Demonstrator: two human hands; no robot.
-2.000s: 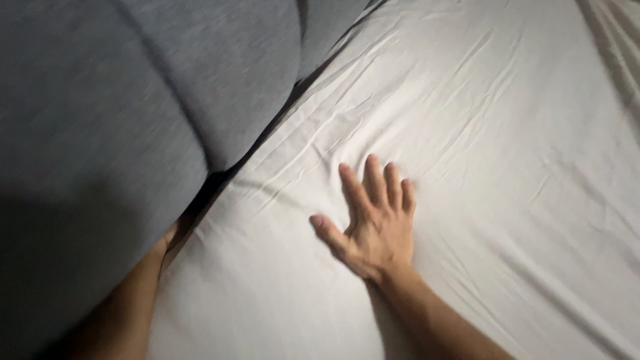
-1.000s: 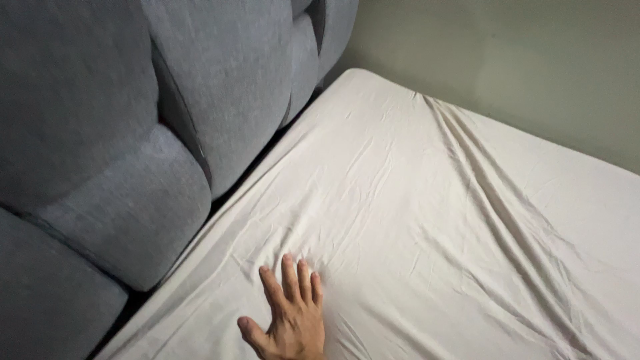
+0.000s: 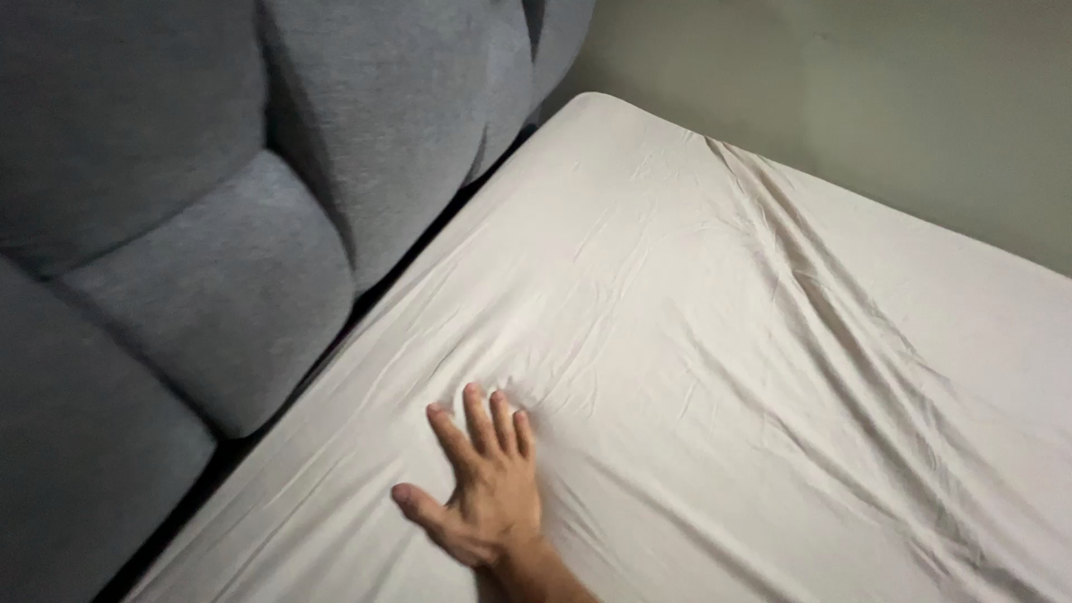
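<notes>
My right hand [image 3: 494,494] lies palm down near the bottom middle, fingers spread, pressing on a pale fitted sheet [image 3: 636,352] stretched over a mattress. Small creases run out from around the fingertips. Nothing is held in it. Long folds in the sheet run from the far edge down toward the lower right. My left hand is out of view.
A grey upholstered, padded headboard [image 3: 209,285] stands along the left, with a narrow dark gap between it and the mattress. A plain greenish-grey wall [image 3: 837,100] rises beyond the mattress's far edge.
The left forearm, seen at the lower left two seconds ago, is out of view now. My right hand stays spread on the sheet. The view has shifted to show the far corner and wall.
</notes>
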